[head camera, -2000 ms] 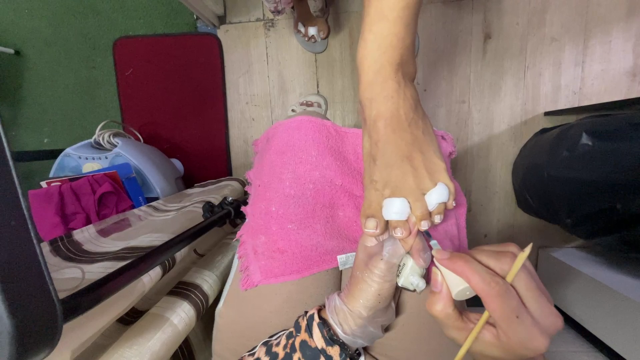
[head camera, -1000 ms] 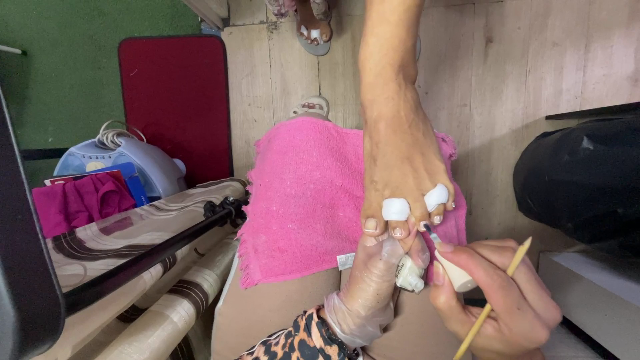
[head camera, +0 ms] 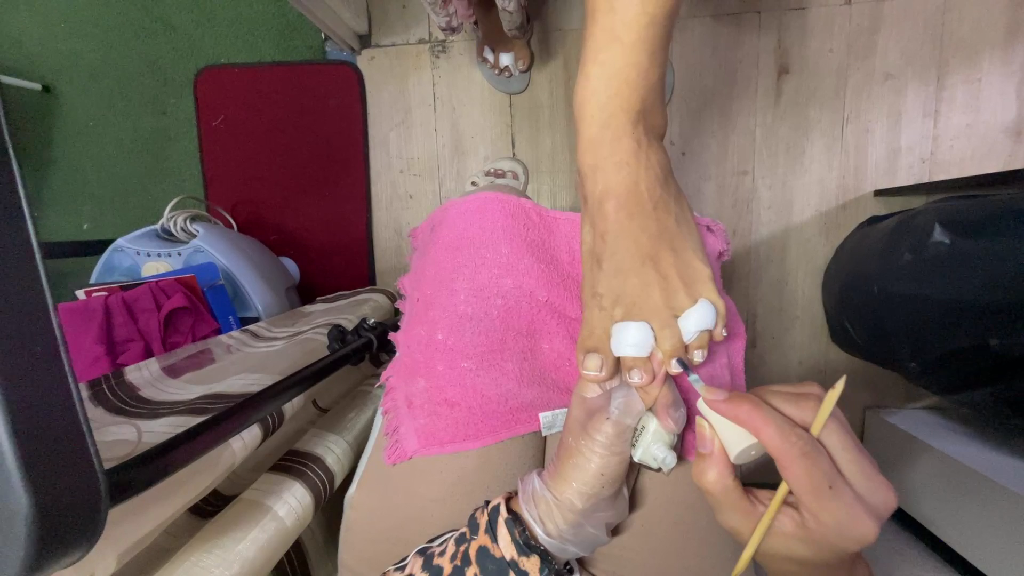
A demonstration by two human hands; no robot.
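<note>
Another person's bare foot (head camera: 640, 232) rests on a pink towel (head camera: 488, 320) over my lap, with white wraps (head camera: 632, 339) around some toes. My left hand (head camera: 596, 456), in a clear plastic glove, holds the toes from below and has an open nail polish bottle (head camera: 656, 444) between its fingers. Between thumb and fingers, my right hand (head camera: 800, 480) pinches the cream cap of a nail polish brush (head camera: 730, 428). The brush's bristles touch the nail of a toe between the two wraps. A wooden stick (head camera: 788, 480) is also tucked among my right fingers.
At left are a dark frame with a bar (head camera: 240, 428), patterned fabric (head camera: 192, 392), a blue-grey appliance (head camera: 232, 264) and a magenta cloth (head camera: 136, 324). A red mat (head camera: 284, 176) lies beyond. A black bag-like object (head camera: 928, 280) stands at right. Another sandalled foot (head camera: 506, 60) is at the top.
Two seconds ago the brush tip was beside the toes; now it is on a toenail. My left hand keeps its hold on the toes and bottle.
</note>
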